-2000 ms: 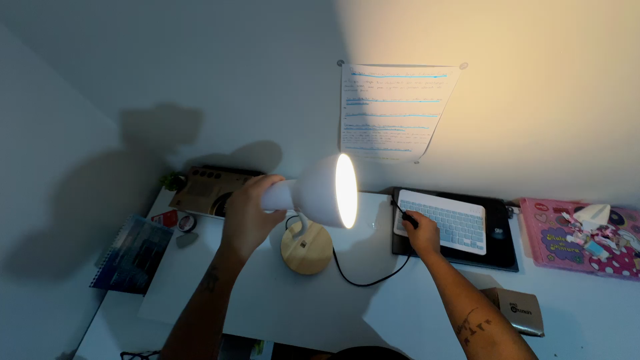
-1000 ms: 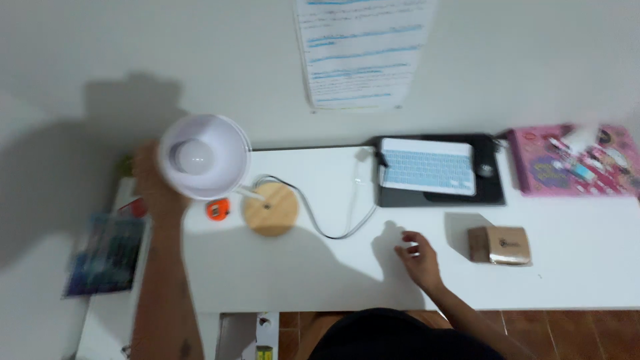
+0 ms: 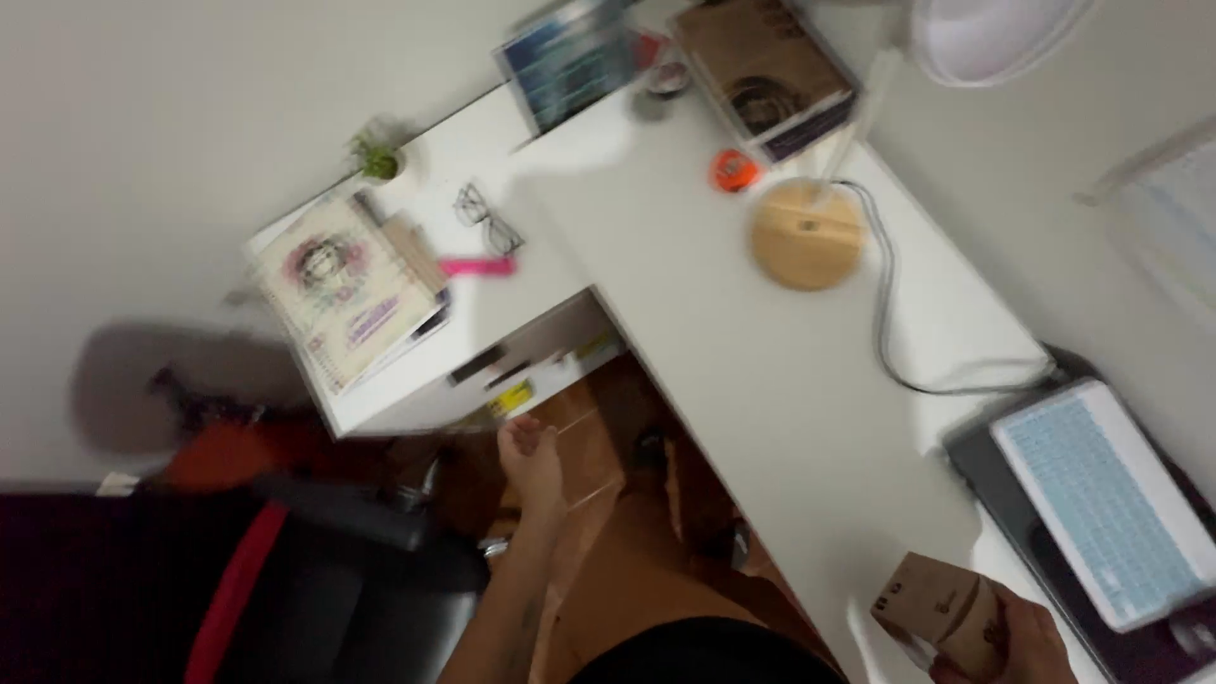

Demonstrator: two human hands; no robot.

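My left hand (image 3: 528,454), fingers partly curled, is beside the front of a drawer (image 3: 570,366) below the desk; whether it grips the drawer's edge is blurred. Inside the drawer lie a yellow item (image 3: 511,398) and dark items. At the lower right, my right hand (image 3: 1026,641) holds a small brown cardboard box (image 3: 940,603) above or on the desk. A desk lamp with a round wooden base (image 3: 807,235) and a white shade (image 3: 993,38) stands near the wall, its grey cable (image 3: 883,323) running across the desk. An orange tape measure (image 3: 734,171) is next to the base.
A white keyboard (image 3: 1102,503) lies on a black pad at right. Toward the left are a spiral notebook (image 3: 332,285), eyeglasses (image 3: 487,220), a pink item (image 3: 478,267) and a potted plant (image 3: 380,161). A brown box (image 3: 760,76) is at the back; a black and red chair (image 3: 370,570) stands below left.
My left hand has left the lamp shade and moved down beside the drawer. My right hand, empty a second ago, now holds the cardboard box. The view has swung strongly left.
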